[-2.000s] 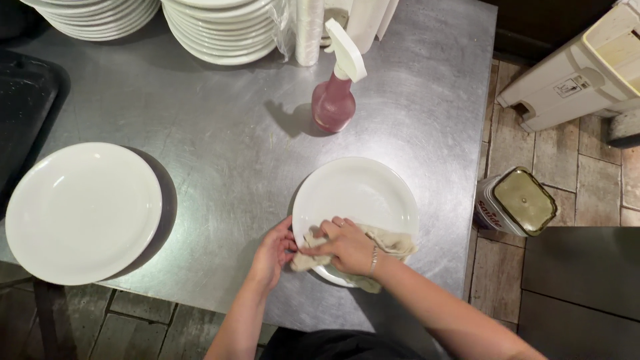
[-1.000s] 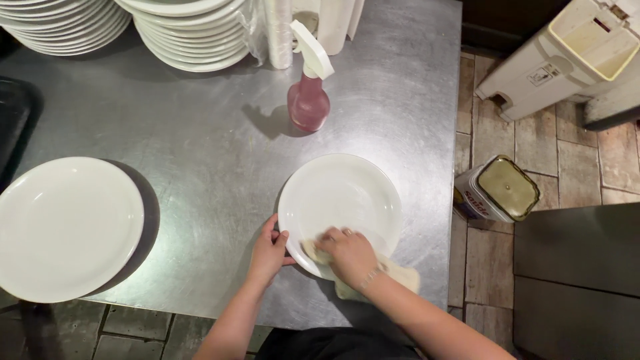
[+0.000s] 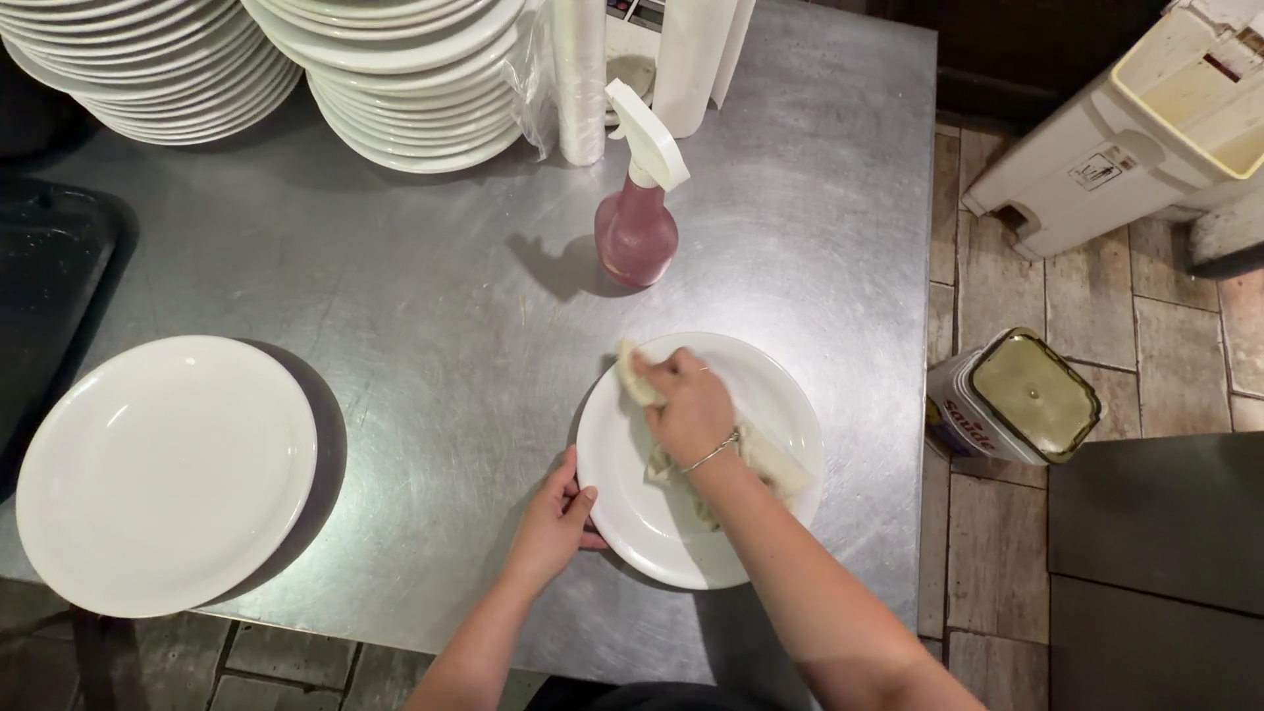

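Note:
A round white plate (image 3: 632, 504) lies on the steel table in front of me. My left hand (image 3: 555, 518) grips its left rim, thumb on top and fingers at the edge. Over the plate, my right hand (image 3: 691, 400) holds a beige cloth (image 3: 775, 464), one end pressed at the upper left rim and the rest spread under my wrist and forearm. A thin bracelet circles the right wrist. Beyond the plate stands a spray bottle (image 3: 637, 232) with reddish liquid and a white trigger head. Another large white plate (image 3: 168, 474) is at the left.
Two tall stacks of white plates (image 3: 415, 148) and wrapped rolls (image 3: 581, 89) stand at the back of the steel table (image 3: 425, 296). A black tray (image 3: 49, 286) is at the far left. On the tiled floor at right are a lidded tub (image 3: 1032, 395) and a beige bin (image 3: 1106, 158).
My right hand has moved with the cloth from the plate's near side up to its upper left rim. My left hand stays at the left rim.

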